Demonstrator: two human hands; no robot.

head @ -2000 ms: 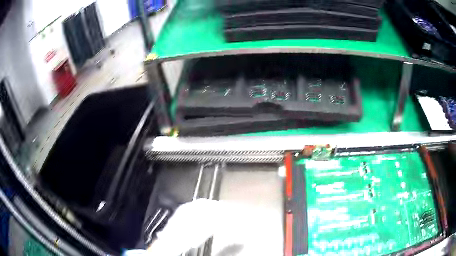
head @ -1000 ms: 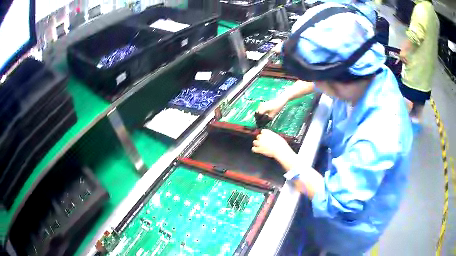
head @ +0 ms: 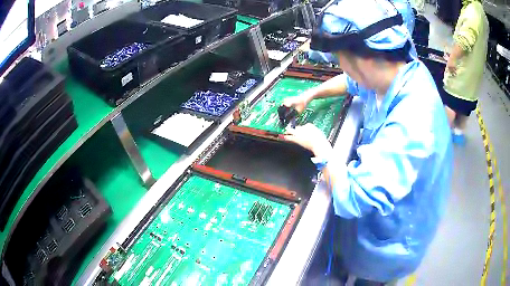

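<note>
Neither of my hands is in the picture. A large green printed circuit board [head: 196,229] lies nearest in front of me, in a carrier with a reddish-brown side bar [head: 246,181] along its far end. A cluster of dark pins [head: 260,213] stands near the board's far right corner. Small parts [head: 113,258] sit at the carrier's left edge. A second green board [head: 285,92] lies in another carrier further along the line, where another person's hands hold a black item [head: 288,115] over it.
A person in a blue smock [head: 391,145] stands at the line's right side. A person in yellow [head: 465,53] stands further back. Left shelves hold a black foam tray [head: 61,223], a white component tray [head: 182,129], blue-purple parts [head: 209,103] and a black bin [head: 120,81]. Yellow-black tape [head: 492,190] marks the floor.
My view has swung right from the black tote and empty conveyor end to the line and workers. The white glove seen two seconds ago is out of the picture. The other person's hands have shifted slightly.
</note>
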